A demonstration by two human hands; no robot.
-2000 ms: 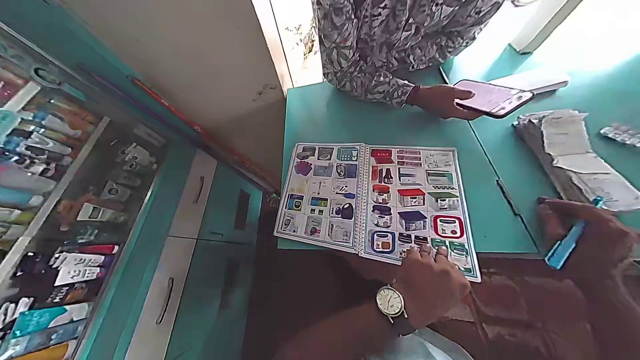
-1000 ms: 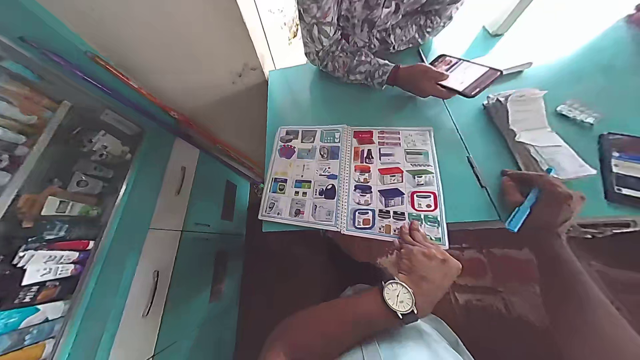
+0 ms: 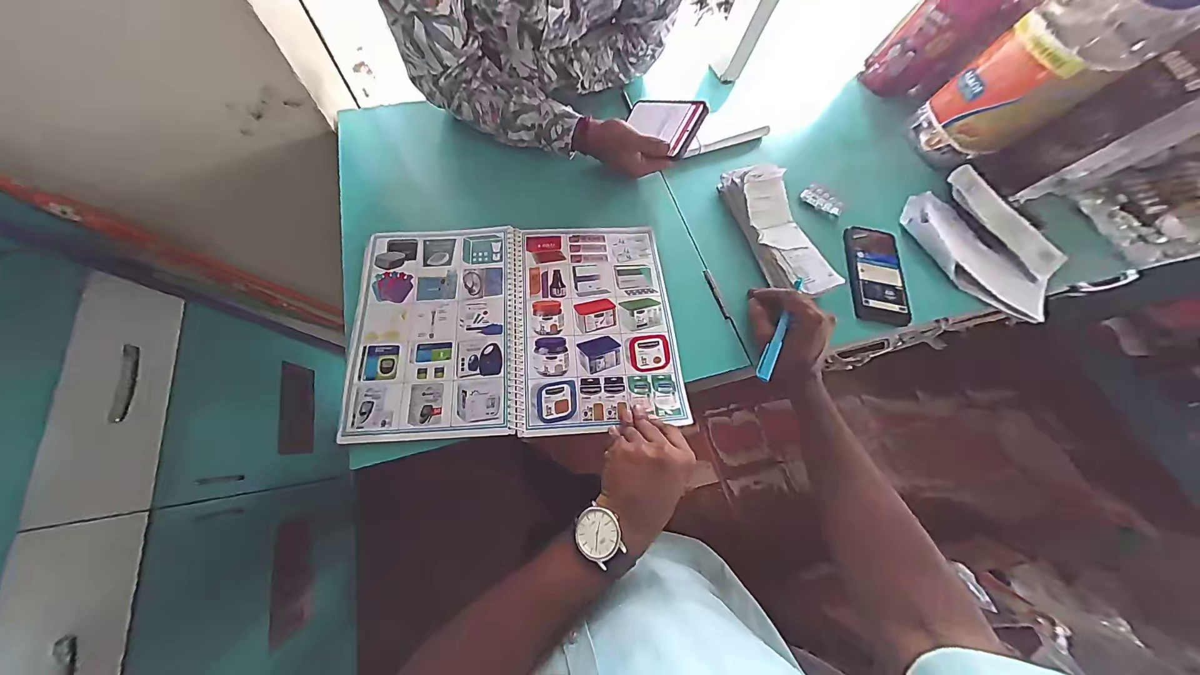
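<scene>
A spiral-bound product catalogue [image 3: 431, 333] lies spread on the teal counter [image 3: 422, 178], showing rows of small product pictures. My left hand [image 3: 649, 459], with a round-faced wristwatch [image 3: 598, 534] on the wrist, rests its fingertips on the lower edge of the right page. At the counter's front edge, to the right of the catalogue, my right hand [image 3: 792, 333] holds a light blue pen [image 3: 774, 349] pointing down. Just beyond that hand lies a stack of folded papers [image 3: 773, 225].
Across the counter, a person's hand [image 3: 623, 145] holds a phone [image 3: 667, 127]. Further right are a blister strip [image 3: 822, 200], another phone [image 3: 877, 275], a folded paper packet [image 3: 980, 248] and plastic jars [image 3: 1012, 84]. Drawers and cupboards [image 3: 248, 403] stand at left.
The view has swung right, bringing the jars and the folded packet into sight. The other person's phone is tilted differently. My left hand stays at the catalogue's lower edge, my right hand on the pen.
</scene>
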